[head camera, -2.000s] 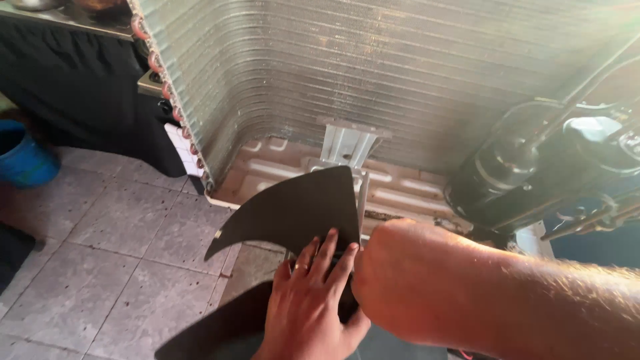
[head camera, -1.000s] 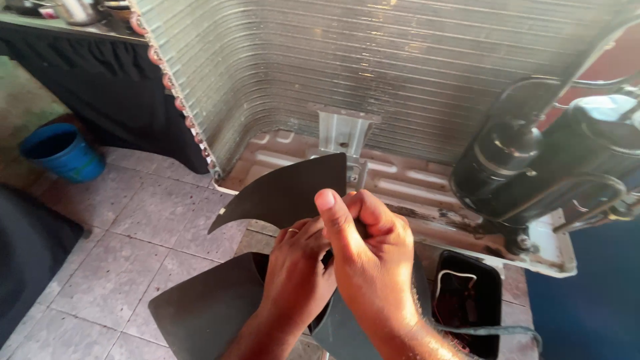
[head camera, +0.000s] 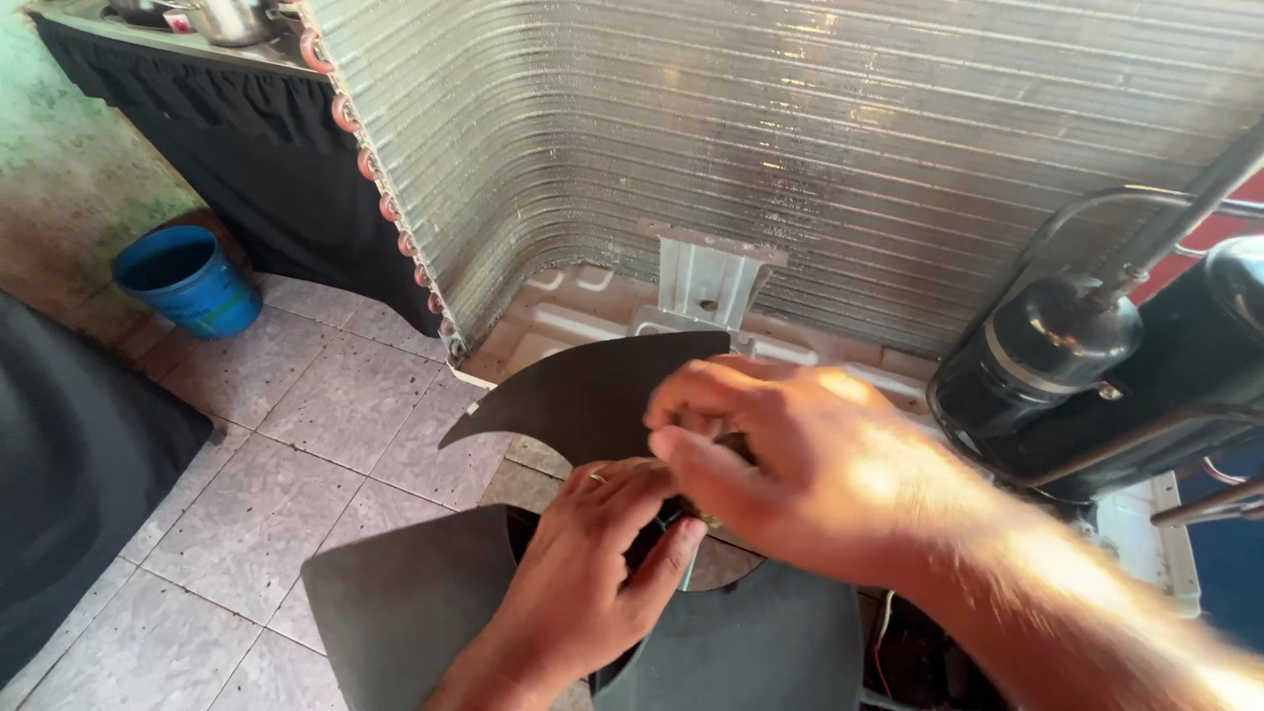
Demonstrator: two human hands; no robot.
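A dark plastic axial fan (head camera: 395, 592) with several curved blades fills the lower middle of the view, in front of an outdoor air conditioner's finned condenser coil (head camera: 612, 128). My left hand (head camera: 602, 563) rests at the fan's hub, its fingers and thumb around the hub area. Just above and to the right, my right hand (head camera: 780, 454) is at the hub with fingers curled; it is blurred, and whether anything is between its fingertips cannot be told. Both hands hide most of the hub. One blade (head camera: 583, 395) points up and left over the metal base pan (head camera: 563, 321).
A black compressor (head camera: 1136, 395) with bent pipes (head camera: 1106, 202) stands at right. The motor bracket (head camera: 701, 281) rises behind the fan. A blue bucket (head camera: 193, 281) stands on the tiled floor (head camera: 306, 484) at left, by a black cloth-draped counter (head camera: 247, 148). A black box with wires (head camera: 918, 652) lies lower right.
My right hand has turned and lifted from its thumb-up pose against my left hand, its forearm now reaching in from the right. My left hand remains at the hub.
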